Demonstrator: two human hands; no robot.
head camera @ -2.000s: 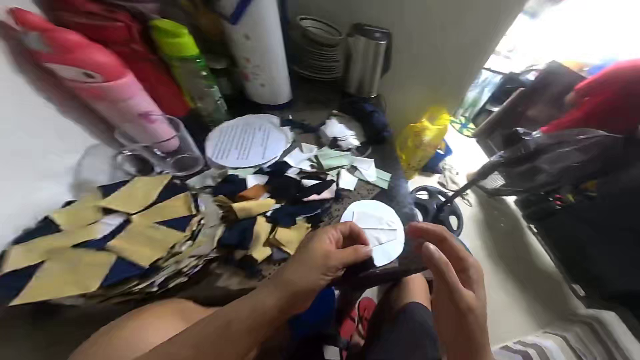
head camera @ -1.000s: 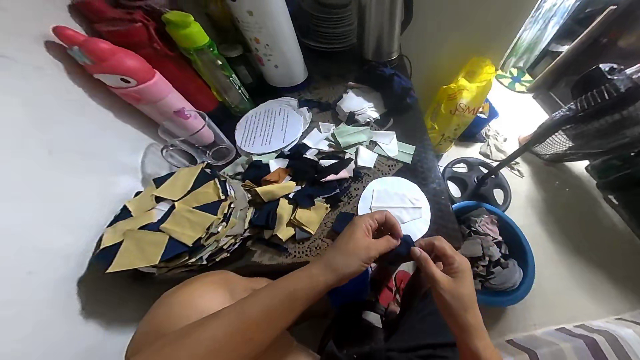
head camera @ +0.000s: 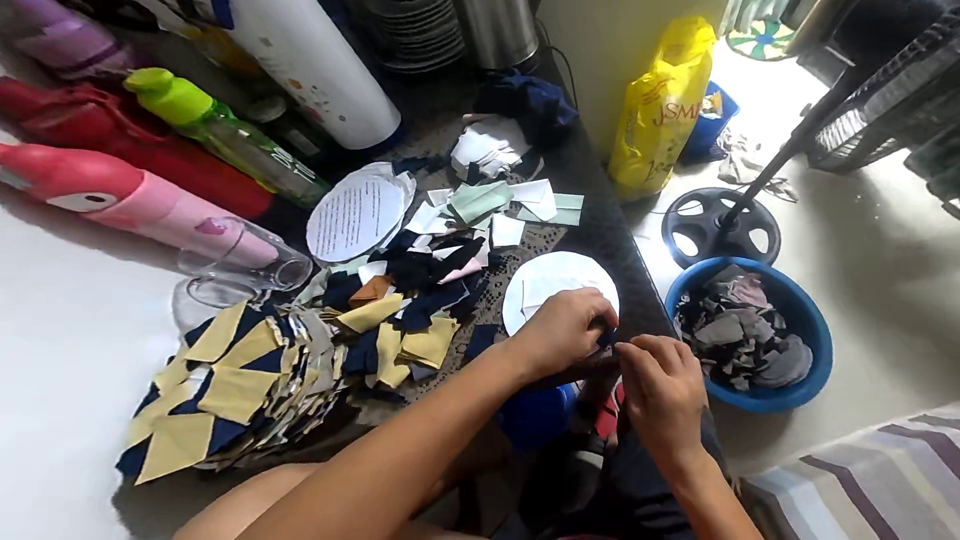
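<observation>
My left hand [head camera: 574,330] is over the lower right edge of a round white piece [head camera: 559,271] that bears flat white scraps. Something dark, likely navy fabric, shows under its fingertips. My right hand [head camera: 660,375] is just right of it, thumb and fingers pinched together; whether it holds anything is unclear. To the left lie loose tan fabric scraps [head camera: 429,341], with navy, white and pale green scraps [head camera: 480,202] farther up. A thick stack of layered tan and navy patchwork pieces [head camera: 238,394] stands at the left. Behind the scraps lies a round paper-topped stack [head camera: 352,214] bearing writing.
Bottles [head camera: 225,135] and a clear cup [head camera: 244,255] stand at the left, a white flask [head camera: 315,67] behind. Right of the table edge are a yellow plastic bag [head camera: 664,112], a black fan base [head camera: 721,229] and a blue basin [head camera: 825,345] of scraps.
Two seconds ago my right hand was spread beside the white round; now its fingers are pinched. The dark piece between both hands one second ago is now mostly hidden. The view has shifted.
</observation>
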